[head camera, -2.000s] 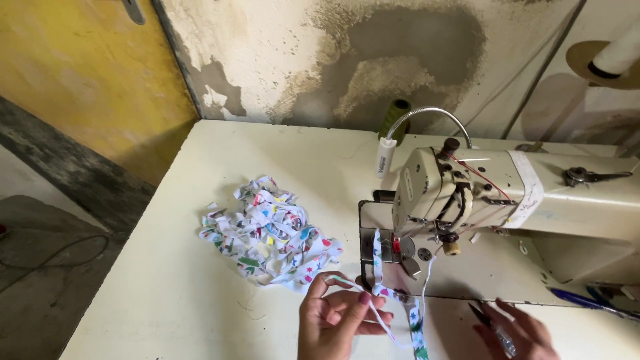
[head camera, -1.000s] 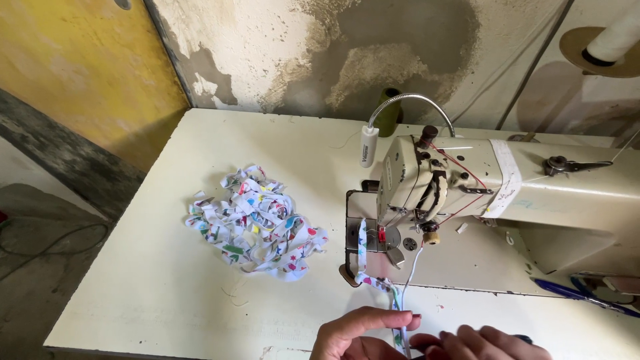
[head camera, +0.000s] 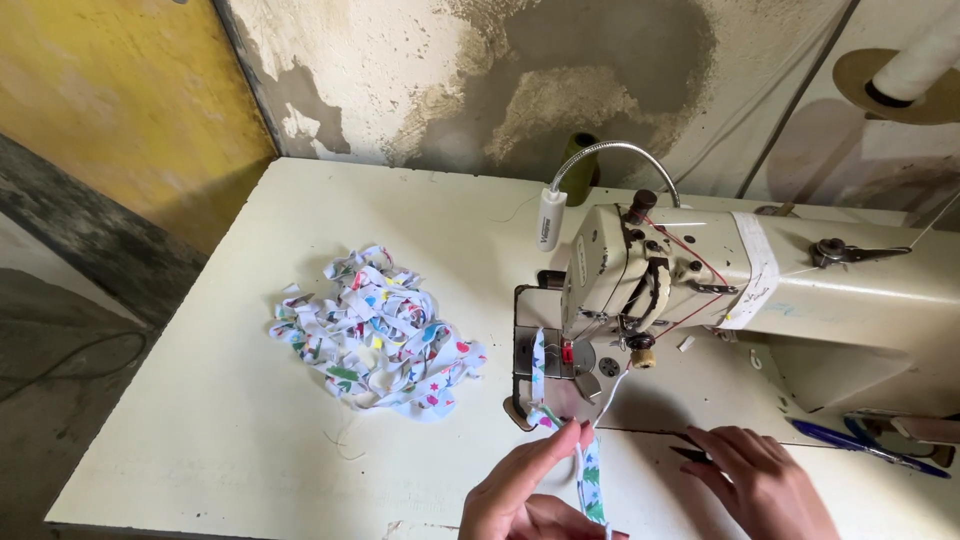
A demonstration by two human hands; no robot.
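My left hand [head camera: 525, 487], at the bottom centre, pinches a printed fabric strip [head camera: 592, 480] and a thin white cord [head camera: 613, 394] just in front of the sewing machine [head camera: 660, 262]. The strip runs from the needle plate down to my fingers and hangs below them. To the right, my right hand [head camera: 757, 480] holds a small dark pointed tool [head camera: 691, 454], perhaps thread snips, mostly hidden by the fingers. The red presser-foot part [head camera: 568, 352] is just right of the strip's upper end. A tangled pile of printed fabric strips [head camera: 382, 330] lies left of the machine.
A white lamp [head camera: 551, 219] on a flexible metal neck stands by the machine head, before a green thread cone [head camera: 580, 172]. A blue pen [head camera: 870, 448] lies at the right. The white table [head camera: 225, 427] meets the stained wall behind; its left edge drops to the floor.
My hands were close together at the strip one second ago; now the right hand is apart, farther right, with the dark tool showing. My left hand remains on the strip.
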